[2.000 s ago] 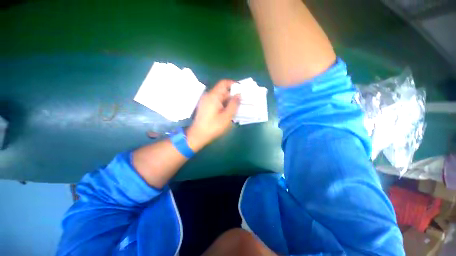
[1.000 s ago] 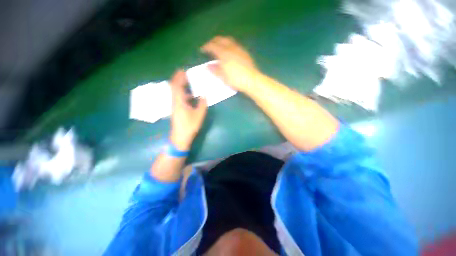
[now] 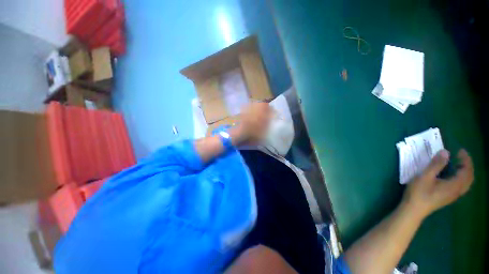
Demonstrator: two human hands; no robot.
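Two fanned stacks of white leaflets lie on the green table [image 3: 348,128], an upper stack [image 3: 402,75] and a lower stack [image 3: 421,152]. My right hand [image 3: 445,179] is at the lower stack, thumb at its edge, fingers apart and curved past it. My left hand [image 3: 254,126], with a blue wristband, is off the table's near edge, beside an open brown carton [image 3: 212,101] with pale contents. The left hand is blurred. A blurred white shape lies at its fingertips; whether it is held cannot be told.
A thin yellowish loop [image 3: 356,41] and a small brown scrap [image 3: 344,74] lie on the table. Red crates [image 3: 99,144] and brown cartons [image 3: 80,64] stand on the light blue floor [image 3: 161,69] at left. Small white pieces [image 3: 410,267] show at the bottom edge.
The view has swung toward the floor on my left. My left hand has moved from the leaflets to beside the carton. My right hand is now at the lower leaflet stack.
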